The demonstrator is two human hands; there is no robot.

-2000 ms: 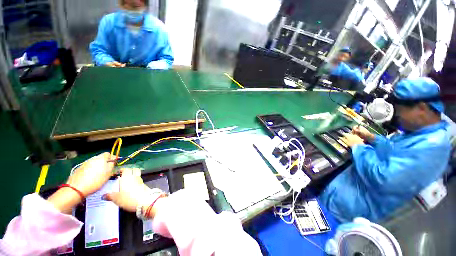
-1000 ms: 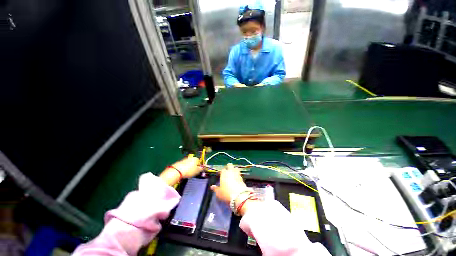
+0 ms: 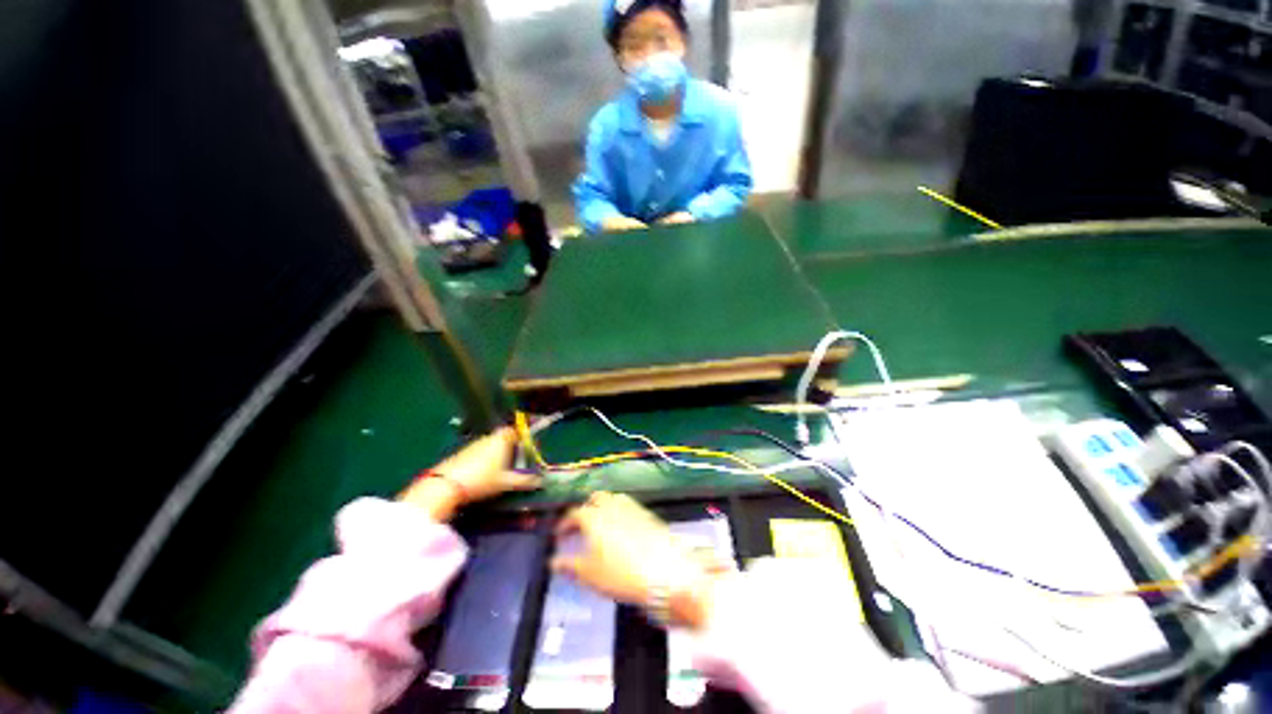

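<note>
A black phone tray [image 3: 642,614] lies on the green bench in front of me. It holds a smartphone [image 3: 491,608] at the left, a second smartphone [image 3: 575,635] beside it, a third partly under my right arm, and a yellow card [image 3: 813,552] at the right. My left hand [image 3: 481,467] is at the tray's upper left corner, by the yellow cable [image 3: 526,435]; whether its fingers hold a cable end is unclear. My right hand [image 3: 614,547] is blurred over the top of the second phone, and its fingertips are not clear.
A raised platform [image 3: 670,300] stands behind the tray, with a person in blue [image 3: 661,147] beyond it. Paper sheets [image 3: 990,530], a power strip [image 3: 1116,488] and loose cables lie to the right. Another black tray [image 3: 1165,370] is farther right. A black partition [image 3: 154,279] stands at the left.
The view has swung left since the oldest frame, then shifted slightly. My right hand has moved from the left phone's screen to the top of the second phone. My left hand stays near the tray's upper left.
</note>
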